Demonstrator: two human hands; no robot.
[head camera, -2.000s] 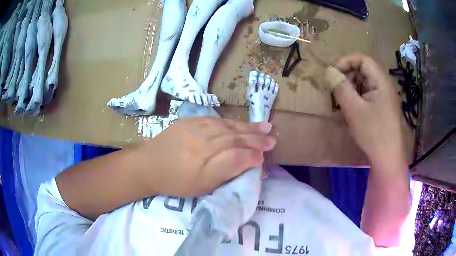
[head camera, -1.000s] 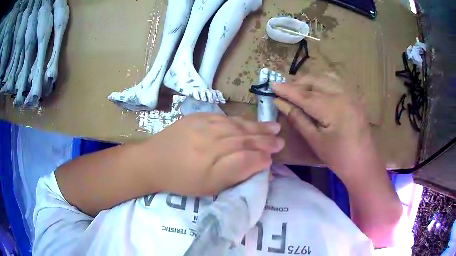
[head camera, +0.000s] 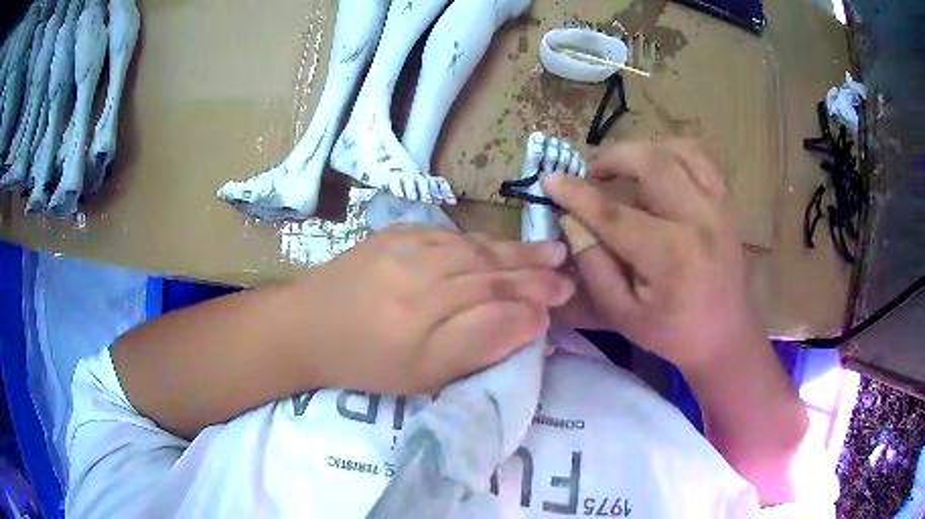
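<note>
A grey-white moulded leg (head camera: 446, 461) lies across my lap, its foot (head camera: 540, 218) pointing up and away with toes showing. My left hand (head camera: 441, 304) is closed over the leg below the foot. My right hand (head camera: 649, 238) holds a thin black strap (head camera: 525, 191) between thumb and index finger, across the foot behind the toes; its right part is hidden by the fingers. Another black strap (head camera: 608, 109) lies on the cardboard below the white glue dish (head camera: 583, 55), with a pale stick (head camera: 621, 66) resting across the dish.
Several moulded legs (head camera: 365, 112) lie behind my left hand, with more (head camera: 71, 101) at far left. Black straps (head camera: 837, 188) and a crumpled white scrap (head camera: 846, 104) lie at the right edge of the cardboard (head camera: 218, 132). A dark flat slab (head camera: 730, 12) is at the back.
My right hand has come from the right to the foot with a strap, then shifted slightly on it, the strap now lying a little further left. My left hand stays on the leg.
</note>
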